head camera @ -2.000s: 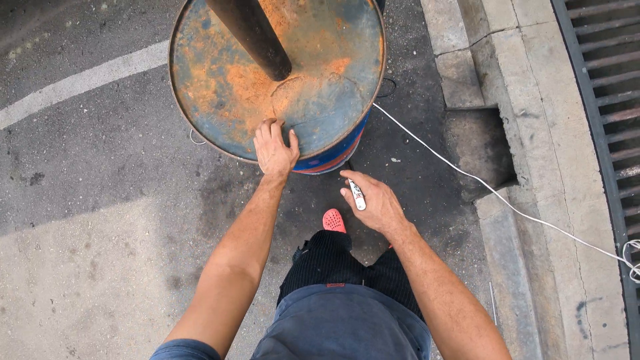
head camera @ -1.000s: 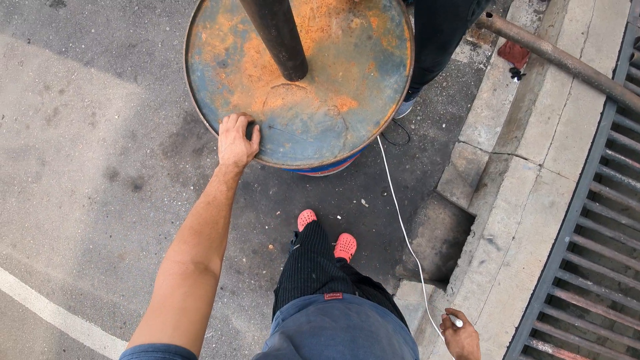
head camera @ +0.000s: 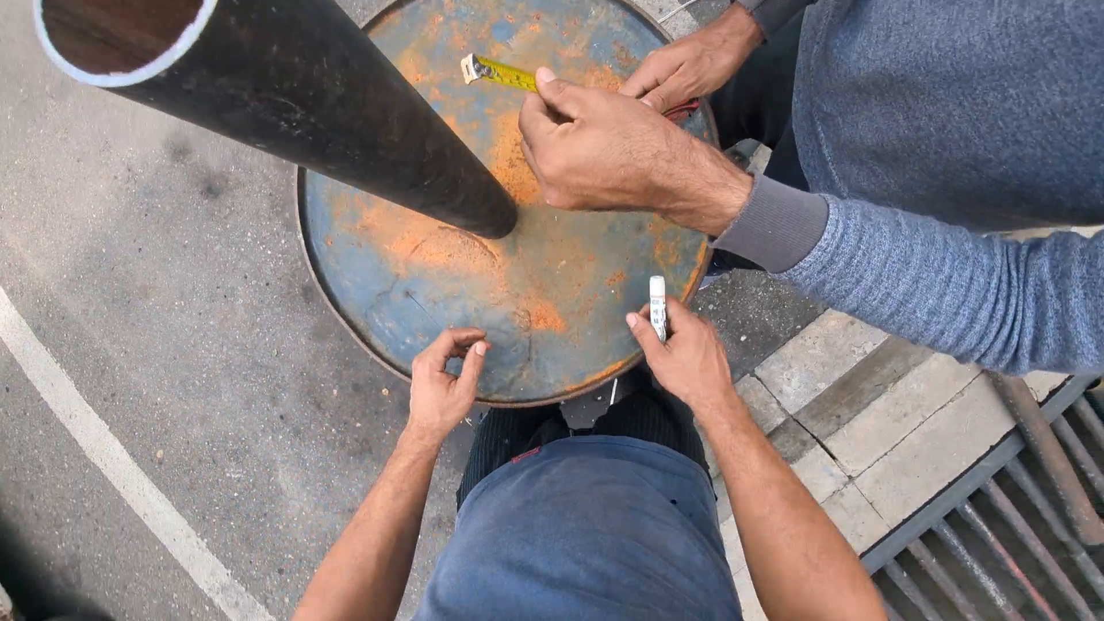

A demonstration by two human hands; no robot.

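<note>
My left hand (head camera: 445,379) is over the near edge of a rusty blue drum lid (head camera: 561,259), its thumb and forefinger curled close together with nothing seen between them. In my right hand (head camera: 686,349) is a white marker (head camera: 658,306), held upright over the lid's near right side. A dark steel pipe (head camera: 371,121) stands on the lid, its hollow upper end toward the top left. Right of the pipe, a co-worker's hand (head camera: 612,147) holds out the end of a yellow tape measure (head camera: 509,74); the other hand (head camera: 699,65) is on something red, partly hidden.
The co-worker's grey-blue sleeve (head camera: 914,276) and body fill the upper right. A concrete kerb (head camera: 897,414) and a metal drain grate (head camera: 992,535) with a rusty pipe lie at the lower right. Asphalt with a white line (head camera: 112,466) is at left.
My right hand has come from low beside the kerb to the lid with the marker. My left hand has left its hold on the lid's rim. The co-worker's hands and the tape measure have come into view.
</note>
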